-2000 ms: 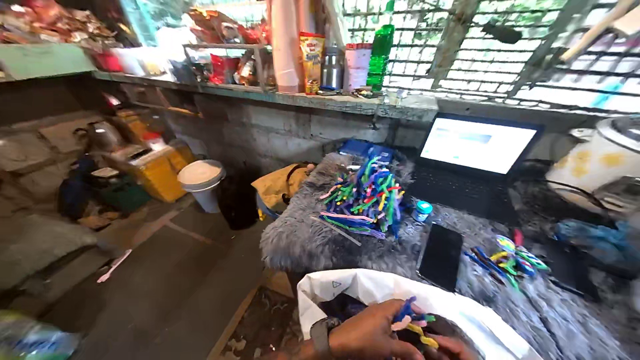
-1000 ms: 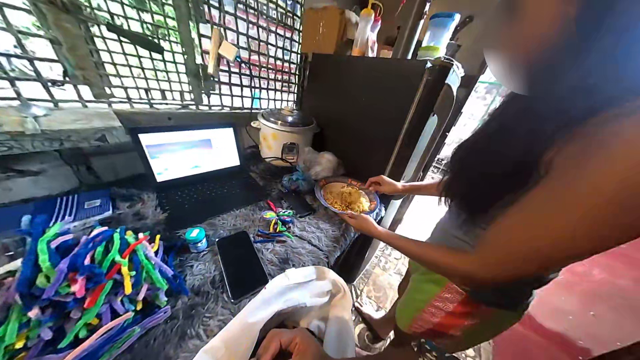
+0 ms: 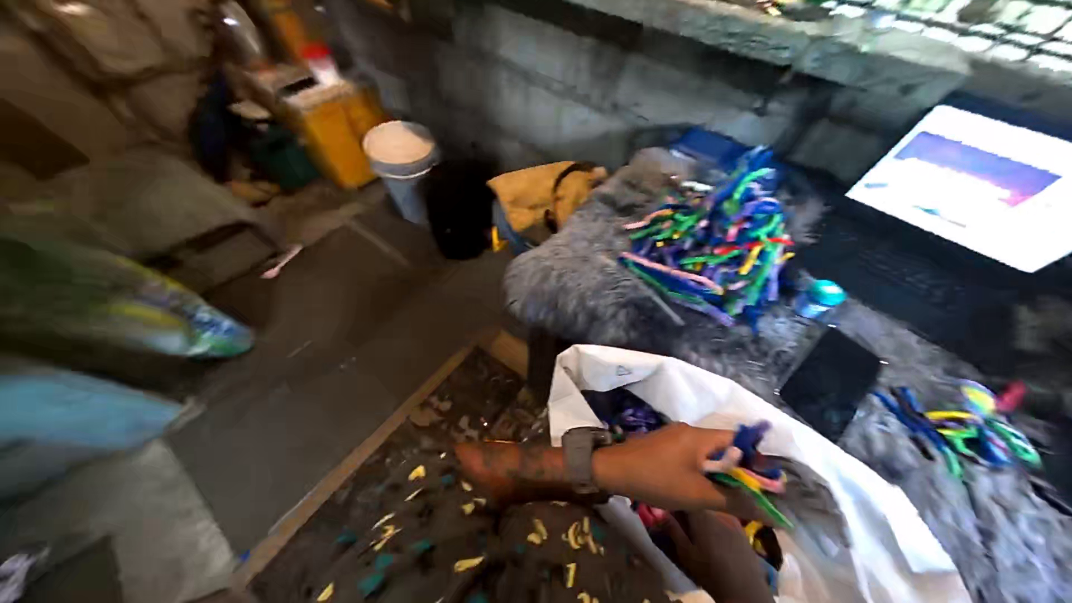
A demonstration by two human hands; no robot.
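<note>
My left hand (image 3: 670,465), with a watch on its wrist, is over the mouth of a white sack (image 3: 712,385) and closed on a small bunch of coloured fuzzy strips (image 3: 754,473). My right hand (image 3: 729,544) is lower, inside the sack's opening; its fingers are blurred and mostly hidden. More coloured strips (image 3: 632,414) lie inside the sack. A large heap of fuzzy strips (image 3: 729,234) rests on the grey furry table cover (image 3: 578,276), and a smaller bunch (image 3: 963,427) lies at the right.
A dark phone (image 3: 829,381), a small teal-lidded jar (image 3: 819,299) and an open laptop (image 3: 963,184) are on the table. A white bucket (image 3: 400,155), a tan bag (image 3: 536,197) and a yellow crate (image 3: 335,126) stand on the floor beyond.
The view has swung back left and down from the person holding a plate of food, who is now out of view. The bunch of strips in my left hand shows again.
</note>
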